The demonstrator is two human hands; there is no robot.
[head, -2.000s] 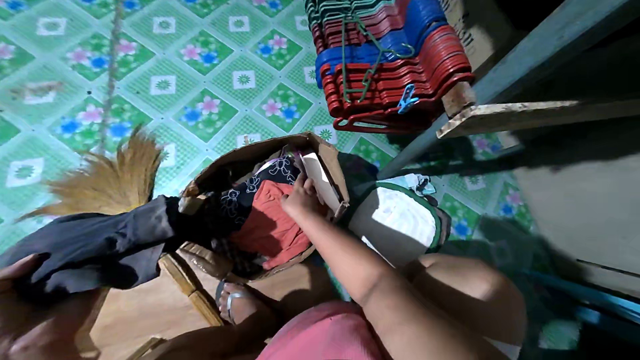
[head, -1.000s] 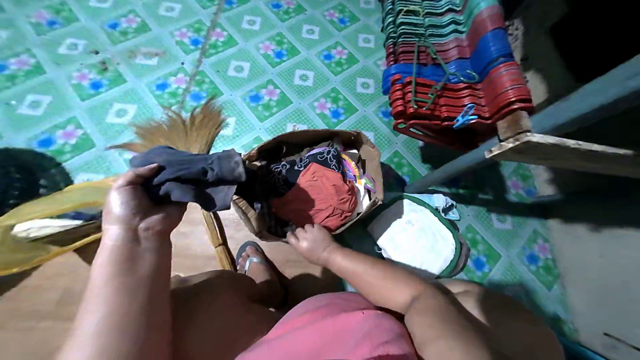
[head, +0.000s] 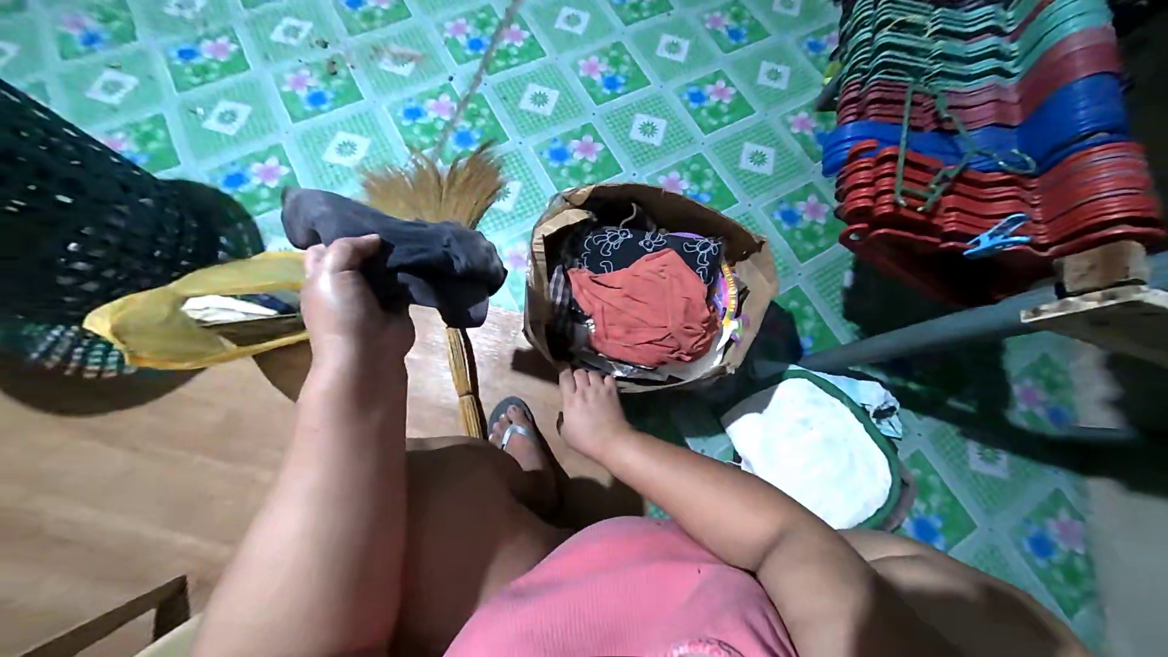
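A bundled dark cloth (head: 401, 251) is gripped in my left hand (head: 351, 297), held up between a yellow plastic bag (head: 146, 319) and a soft broom. My right hand (head: 589, 411) rests with its fingers at the near rim of a cardboard box (head: 753, 274); whether it grips the rim I cannot tell. Inside the box a coral-red cloth (head: 648, 310) lies over a black cloth with white drawings (head: 652, 245), among other items. The yellow bag gapes, with white and dark items in it.
Behind the bag stands a dark perforated basket (head: 82, 219). The soft broom (head: 438, 187) lies on the patterned floor covering. Plastic hangers (head: 985, 155), mostly red, blue and green, hang at upper right beside a wooden bar (head: 1104, 315). A white, green-edged item (head: 812, 456) lies right of my knees.
My right hand has drawn back from the cloths inside the box to its near rim. My left hand has raised the dark cloth from the lower left. The view has shifted left.
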